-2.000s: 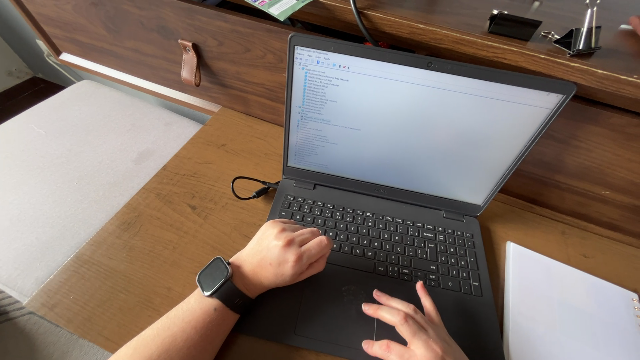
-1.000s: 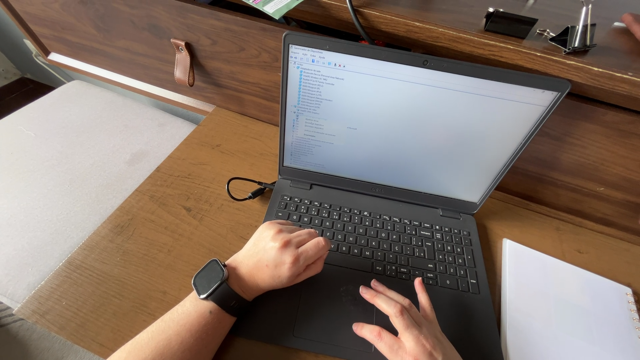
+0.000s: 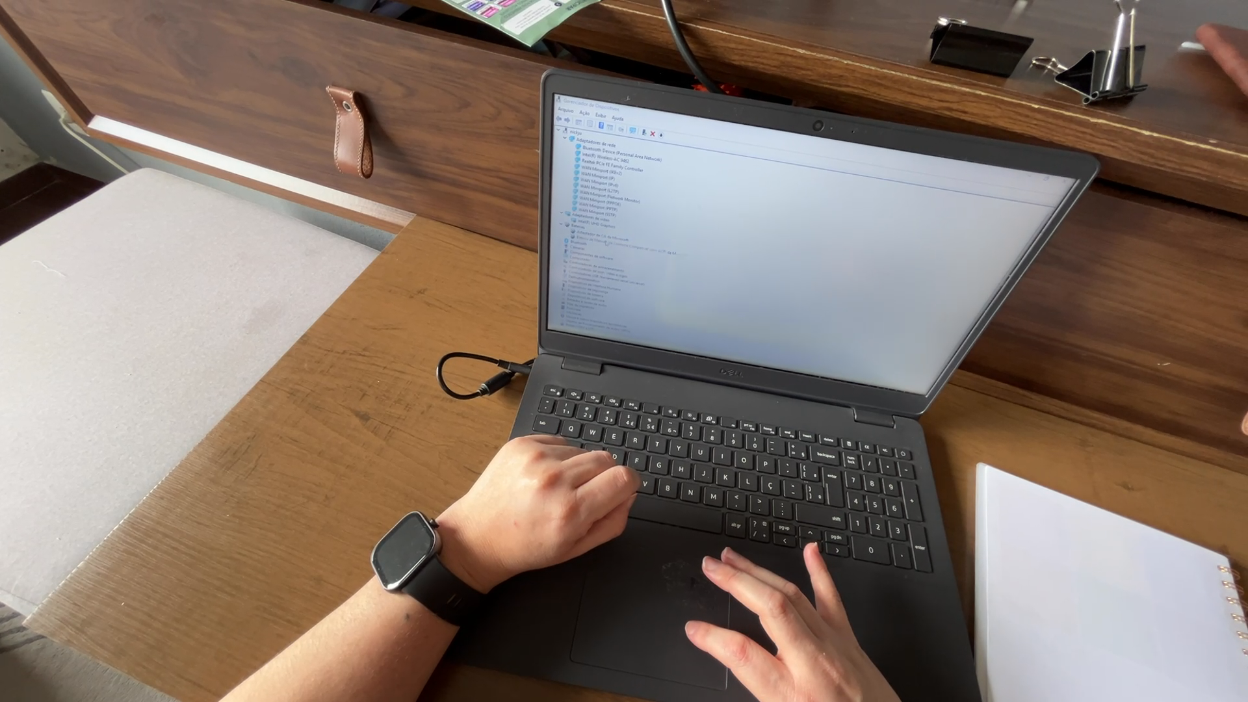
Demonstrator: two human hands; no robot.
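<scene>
A black Dell laptop (image 3: 780,624) lies opened on the wooden table, its screen (image 3: 780,253) lit with a tree list in a window. My left hand (image 3: 551,507), a black smartwatch (image 3: 406,551) on its wrist, rests curled over the left of the keyboard (image 3: 721,463), with nothing seen in it. Over the right part of the touchpad (image 3: 648,624) is my right hand (image 3: 790,634), fingers spread and holding nothing; whether the fingertips touch the pad I cannot tell. A short black cable (image 3: 487,380) is plugged into the laptop's left side.
A spiral notebook (image 3: 1092,585) lies right of the laptop. Behind stands a wooden unit with a leather pull (image 3: 349,132), holding binder clips (image 3: 980,47) and a printed sheet (image 3: 526,15). A light upholstered seat (image 3: 146,370) is at left. Part of another person's hand (image 3: 1227,54) shows top right.
On the screen, some lines in the lower part of the list look different. Both my hands stay in about the same places.
</scene>
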